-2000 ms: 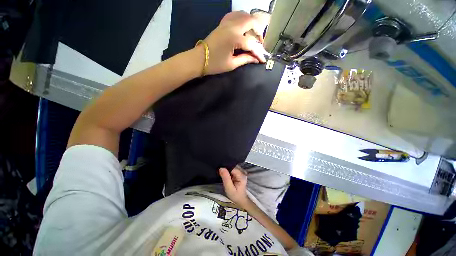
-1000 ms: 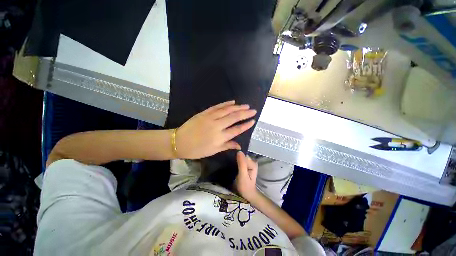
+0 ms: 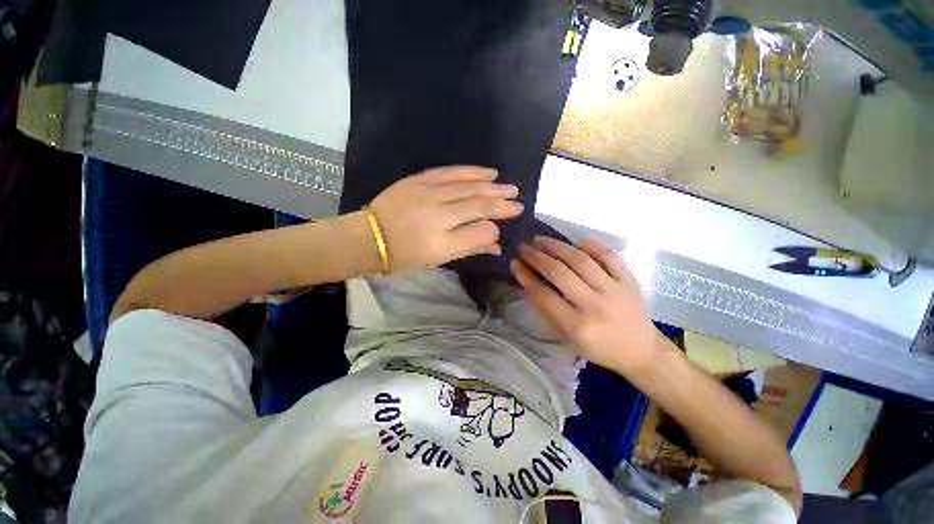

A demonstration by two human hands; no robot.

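A long black fabric panel (image 3: 451,102) runs from the top edge over the white table and past its front edge towards my lap. My left hand (image 3: 446,217) lies on the panel near the table's front edge, palm down, fingers pointing right. My right hand (image 3: 584,297) pinches the panel's lower right corner between thumb and fingers, close to my left fingertips. The needle area is hidden at the top of the view. Part of the sewing machine head (image 3: 676,31) shows there.
Yellow and black thread snips (image 3: 824,262) lie at right. A clear bag of small yellowish items (image 3: 766,87) lies on the beige machine bed (image 3: 655,133). Another black piece (image 3: 184,36) lies at upper left. A ruler strip (image 3: 215,138) runs along the front edge. A cardboard box stands below right.
My left hand has come down from the needle area onto the panel's front part. My right hand has moved up and right to the panel's corner. The camera view has shifted, with less machine head showing.
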